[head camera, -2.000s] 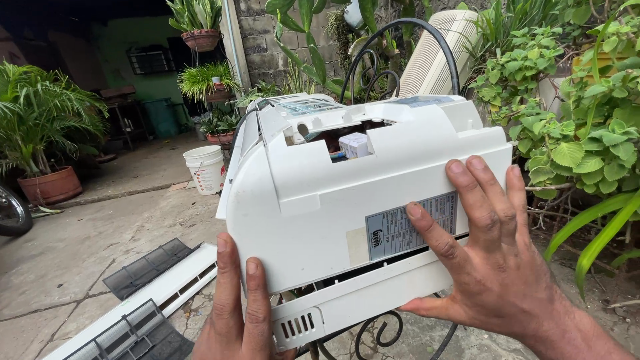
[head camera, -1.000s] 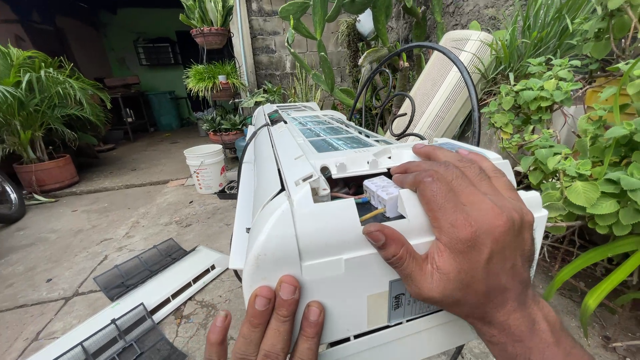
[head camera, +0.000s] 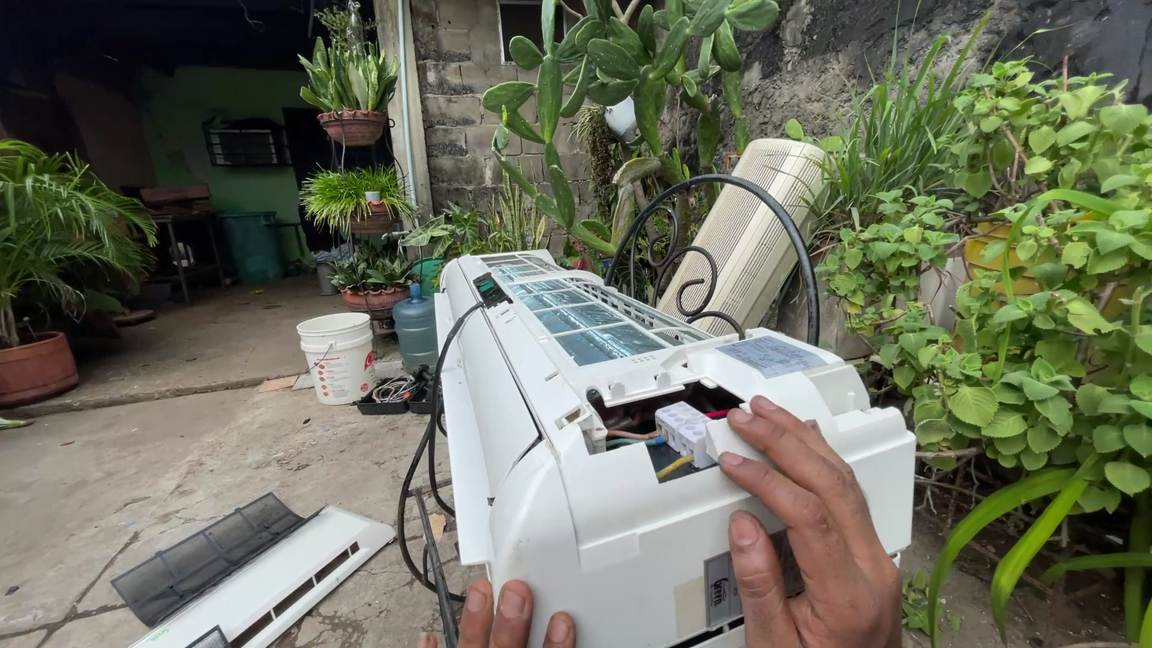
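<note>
The white plastic indoor unit of a split air conditioner (head camera: 630, 531) lies lengthwise before me, its end facing me. An opening near its end shows a white terminal block (head camera: 686, 430) with coloured wires (head camera: 637, 438) beside it. My right hand (head camera: 810, 522) rests on the near right part of the casing, fingertips at the edge of the opening, thumb on the end face. The fingertips of my left hand (head camera: 517, 621) touch the lower left of the end face; the rest of that hand is out of frame. Bluish coil fins (head camera: 594, 337) show through the top grille.
On the concrete at left lie a white slotted panel (head camera: 297, 576) and a dark mesh filter (head camera: 211, 558). Black cable (head camera: 418, 468) hangs along the unit's left side. Behind are a white bucket (head camera: 336, 360), a water jug (head camera: 415, 328), a curled metal frame (head camera: 810, 261) and a ribbed beige cover (head camera: 747, 234).
My right hand has moved from the label on the end face up to the edge of the opening. The unit's top shows more now, and the view has shifted.
</note>
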